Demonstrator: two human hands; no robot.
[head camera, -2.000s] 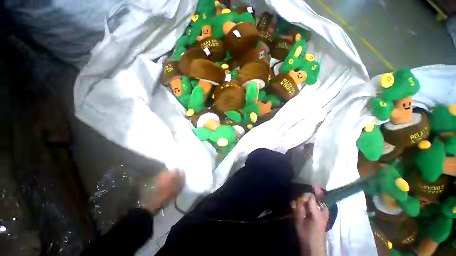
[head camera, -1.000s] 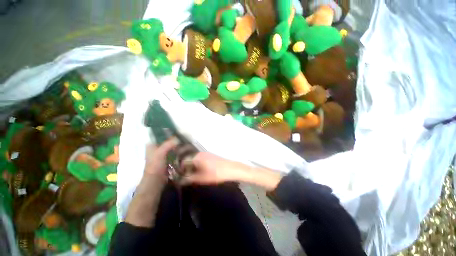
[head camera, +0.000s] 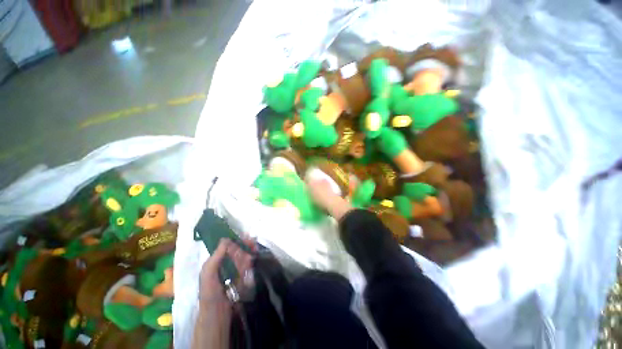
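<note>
Many plush toys (head camera: 426, 102) with brown bodies, orange parts and green lobes lie heaped in a white bulk bag (head camera: 221, 129) in front of me. My right hand (head camera: 326, 194) is inside this bag's near left side, among the toys beside a blurred green-lobed one (head camera: 290, 198). Its fingers are blurred and partly hidden, so its grip cannot be told. My left hand (head camera: 228, 269) is closed around a dark green hand tool (head camera: 217, 232) at the bag's outer near side. The tool points up and has a metal glint near its lower end.
A second white bag (head camera: 102, 155) with more such toys (head camera: 153, 218) stands at the left. Grey floor with a yellow line (head camera: 129, 114) lies behind it. Red and yellow items are at the top left. Gold pieces (head camera: 610, 317) show at the lower right edge.
My right hand has left my left hand and the tool and reached into the bag. The toy that stood at the bag's left rim is no longer there. The view has shifted.
</note>
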